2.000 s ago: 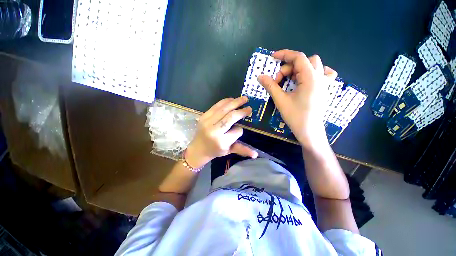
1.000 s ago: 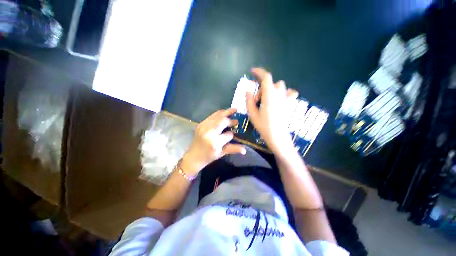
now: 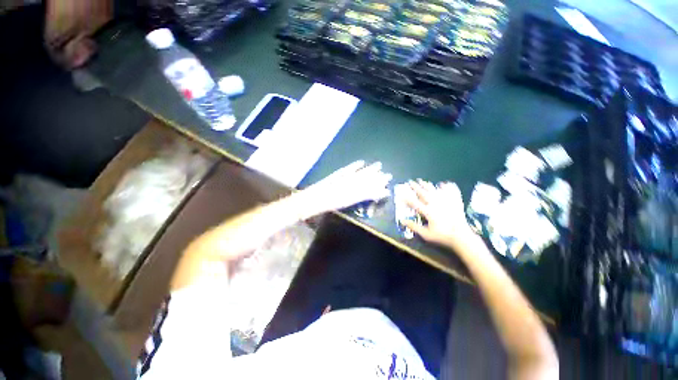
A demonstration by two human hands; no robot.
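Note:
The view is blurred. White-topped circuit boards (image 3: 404, 209) lie side by side near the table's front edge. My right hand (image 3: 440, 214) is over them, its fingers spread on their white tops; whether it grips one is unclear. My left hand (image 3: 346, 187) reaches flat over the table just left of them, fingers extended, above a dark blue board (image 3: 369, 210) that it partly covers. A grip there cannot be made out. A loose heap of white-topped boards (image 3: 523, 211) lies right of my right hand. The white dome sheet stack (image 3: 306, 132) lies left of my hands.
A phone (image 3: 266, 119), water bottle (image 3: 192, 80) and small white item (image 3: 231, 85) lie at left. Black trays with boards (image 3: 383, 63) stand at the far side, more trays (image 3: 598, 223) at right. Open boxes (image 3: 167, 249) with clear film are below the edge. A possible person's arm (image 3: 73, 26) shows upper left.
The view has swung, bringing the bottle and far trays in. My left hand has gone from a curled pose beside the leftmost board to reaching flat over the table. My right hand's fingers have spread.

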